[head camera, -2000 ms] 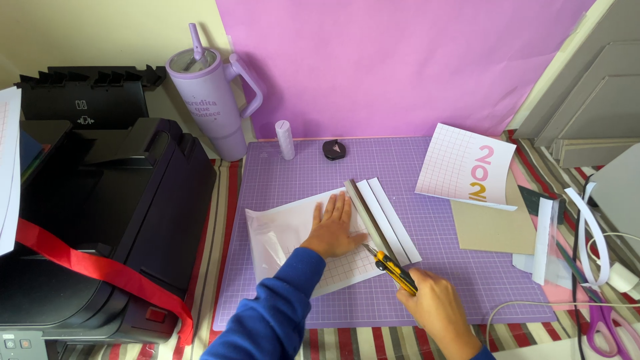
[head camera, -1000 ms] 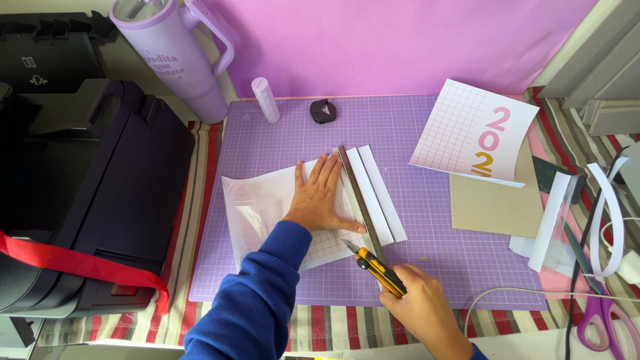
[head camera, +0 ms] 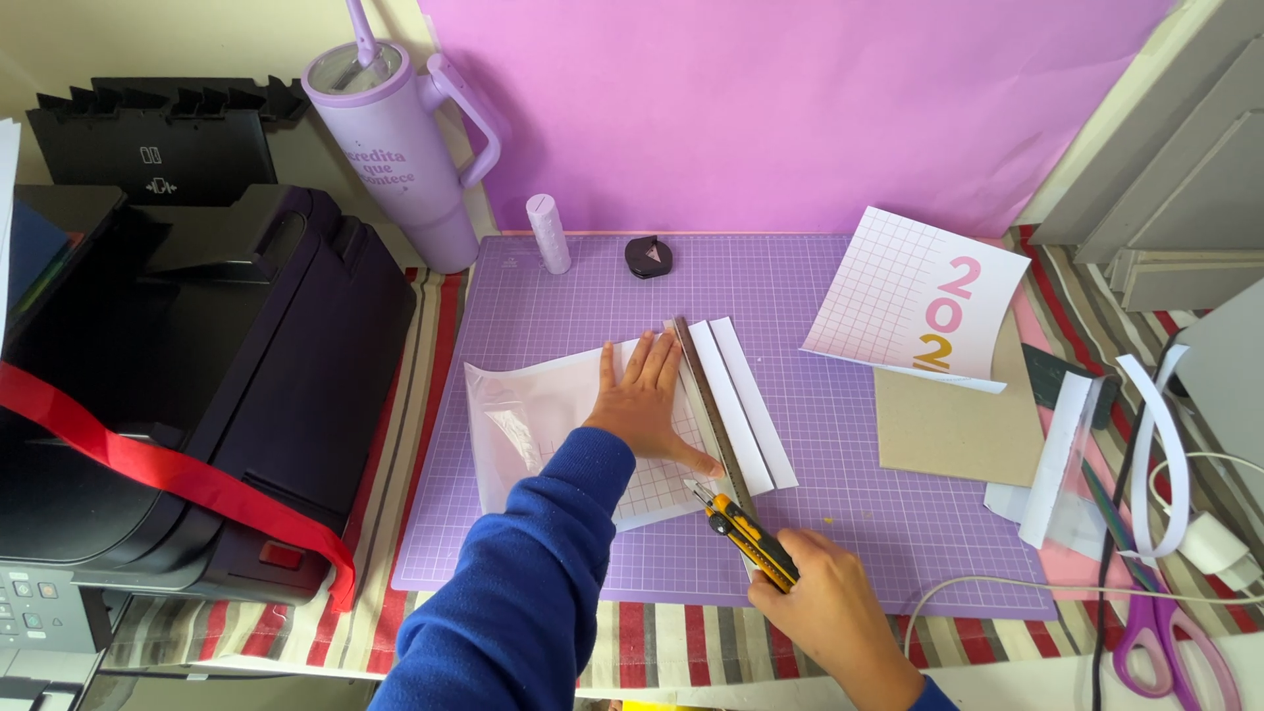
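Note:
My left hand presses flat, fingers spread, on a sheet of grid-printed paper with a clear film over it. Its fingertips and thumb reach the edge of a metal ruler, which lies tilted across the sheet. My right hand grips a yellow and black utility knife, the blade pointing up and left near my left thumb, over the ruler's lower part. Whether the blade touches anything cannot be told. White paper strips lie just right of the ruler. All rest on a purple cutting mat.
A black printer with a red ribbon stands left. Behind are a lilac tumbler, a lilac tube and a small black punch-like tool. At right lie a printed sheet, greyboard, scissors and cables.
Between the strips at the ruler's right, spacing looks slightly altered. The knife stays in my right hand near the ruler's lower part, and my left hand keeps its spread pose. The view has shifted.

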